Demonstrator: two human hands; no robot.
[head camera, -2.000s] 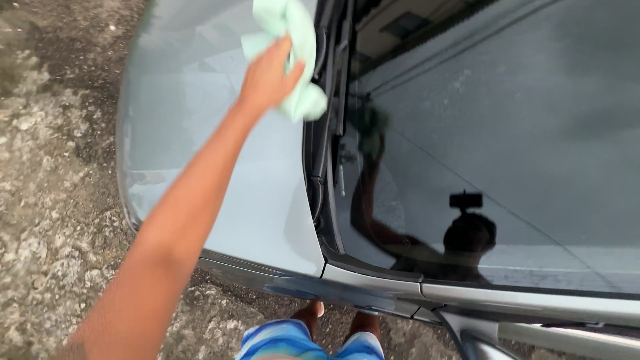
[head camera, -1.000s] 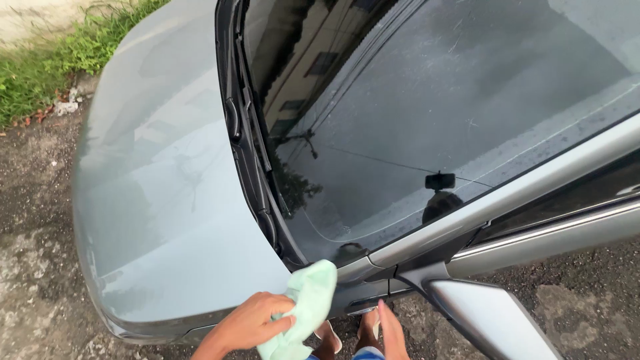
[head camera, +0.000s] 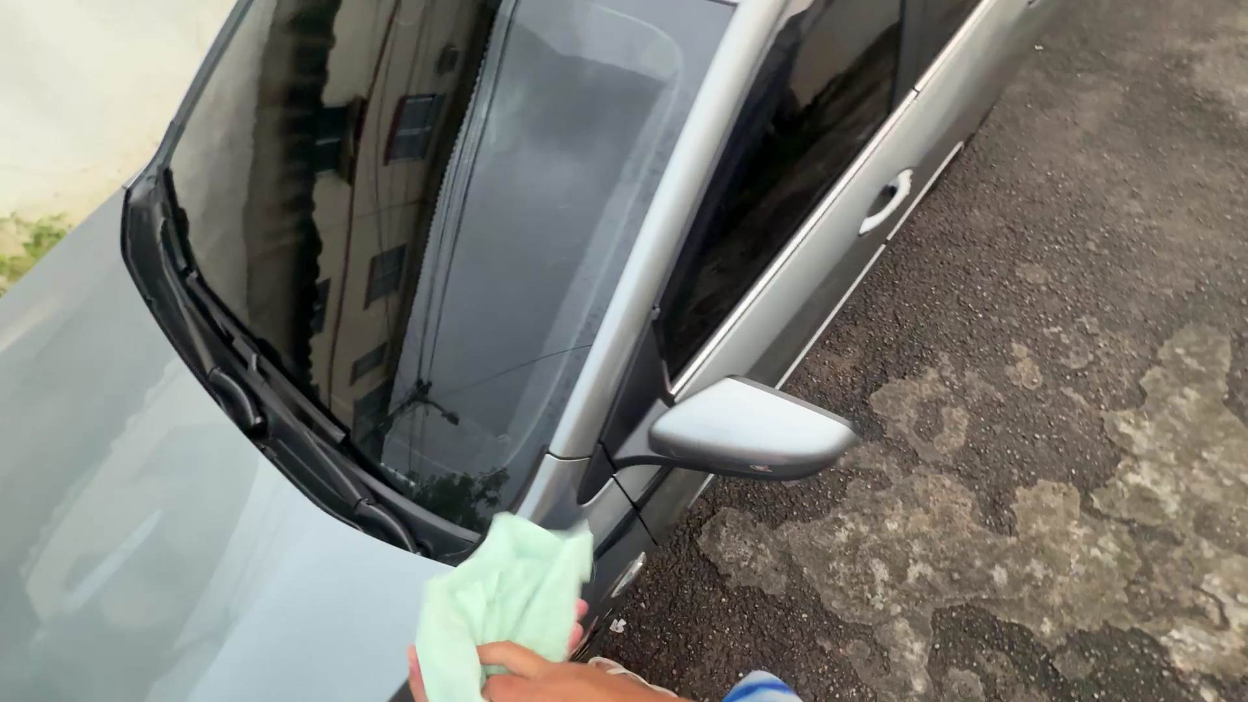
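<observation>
A pale green cloth (head camera: 507, 595) is bunched between my two hands at the bottom of the head view, by the rear corner of a silver car's hood (head camera: 292, 604). My right hand (head camera: 546, 678) comes in from the lower right, its fingers gripping the cloth's near side. Behind the cloth is my left hand (head camera: 415, 675), mostly hidden, with only bits of fingers showing at the cloth's left and right edges. Just beyond the cloth are the base of the windshield (head camera: 546, 244) and the black wiper cowl (head camera: 331, 478).
A side mirror (head camera: 751, 429) juts out right of the hands. The car door (head camera: 829, 263) with its handle runs to the upper right. Rough, patchy asphalt (head camera: 975, 390) lies beside the car. A pale wall (head camera: 97, 97) and grass stand at the far left.
Two seconds ago my left hand held the cloth out over the hood by the wipers; it has come back toward my body. My right hand, apart from the cloth one second ago, is now on it. The view has swung right.
</observation>
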